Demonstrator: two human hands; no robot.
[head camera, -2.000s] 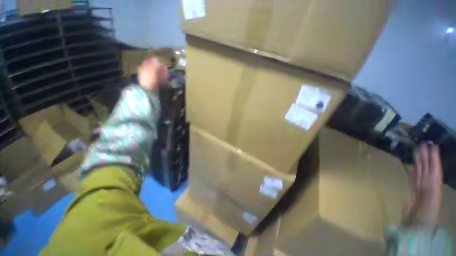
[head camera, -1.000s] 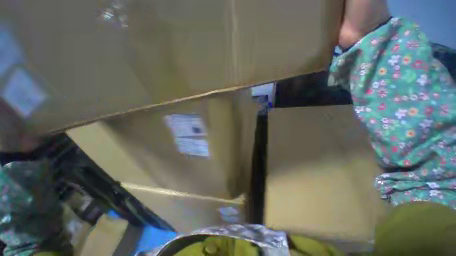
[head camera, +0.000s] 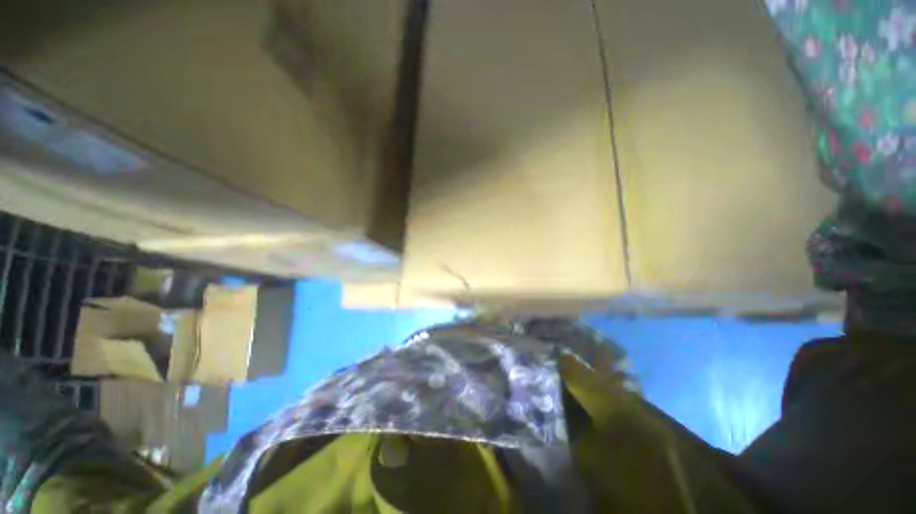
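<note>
Large brown cartons fill the upper part of the head view. One carton (head camera: 221, 120) at the upper left carries a white shipping label (head camera: 65, 131) on its side. Beside it, across a dark gap, stands another carton (head camera: 512, 151) with a thin dark seam line along its top. Neither hand is in the picture. Only the floral sleeve cover of my right arm (head camera: 869, 110) shows at the right edge, raised, and the sleeve of my left arm (head camera: 50, 437) at the lower left, dark and blurred. What my hands touch is hidden.
Open cartons (head camera: 126, 331) with flaps up stand on the blue floor (head camera: 311, 331) at the left, beside a dark slatted rack (head camera: 50, 291). The patterned apron (head camera: 422, 392) and mustard jacket are at the bottom. Blue floor also shows at the lower right.
The view has tipped down towards my body. The carton that was between my hands no longer shows as held, and both hands have left the picture. More floor and open cartons show.
</note>
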